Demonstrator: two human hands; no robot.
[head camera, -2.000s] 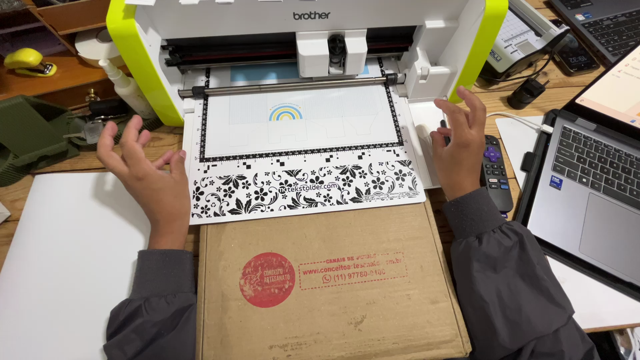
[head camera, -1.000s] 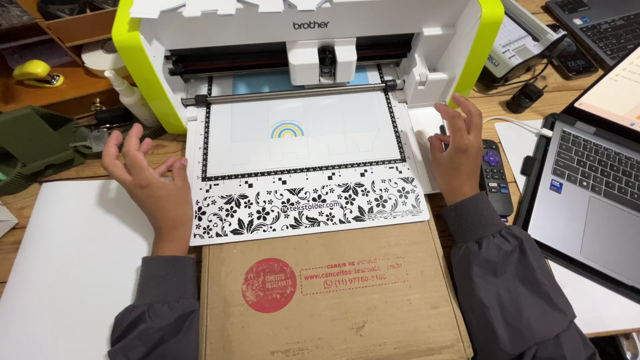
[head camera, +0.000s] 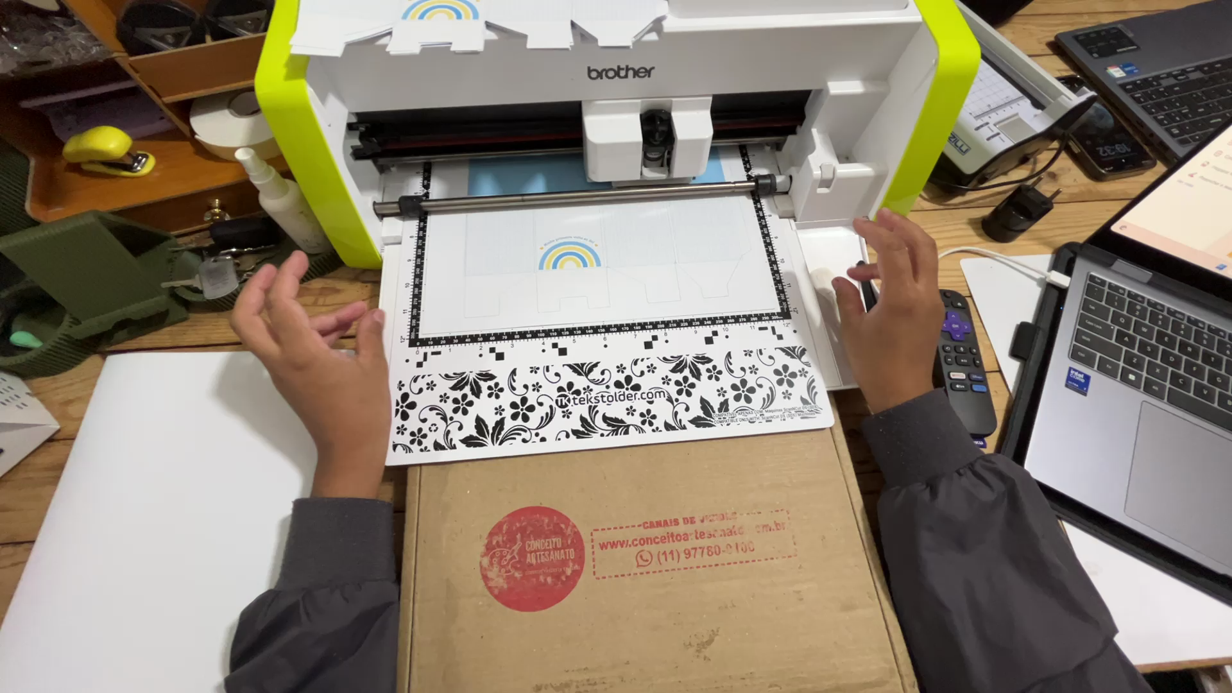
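A white and lime Brother cutting machine (head camera: 621, 82) stands in front of me, its carriage (head camera: 647, 140) right of centre. A cutting mat (head camera: 602, 404) with a black floral print sticks out of it over a closed cardboard box (head camera: 635, 616). On the mat lies a sheet of paper (head camera: 568, 298) with a printed rainbow and faint box outlines. My left hand (head camera: 313, 351) is raised at the mat's left edge, fingers apart and empty. My right hand (head camera: 895, 308) is raised right of the mat, fingers curled; a thin dark object shows between thumb and fingers, and whether it is held is unclear.
Large white sheets (head camera: 173, 481) lie at the left, near a white spray bottle (head camera: 279, 202) and a yellow stapler (head camera: 106, 149). A remote control (head camera: 965, 366) and an open laptop (head camera: 1136, 404) are on the right. Cut paper pieces (head camera: 549, 21) rest on top of the machine.
The mat with its sheet came out of the machine toward me, then slid back in a little. The carriage has shifted slightly. Both hands stay raised at the sides.
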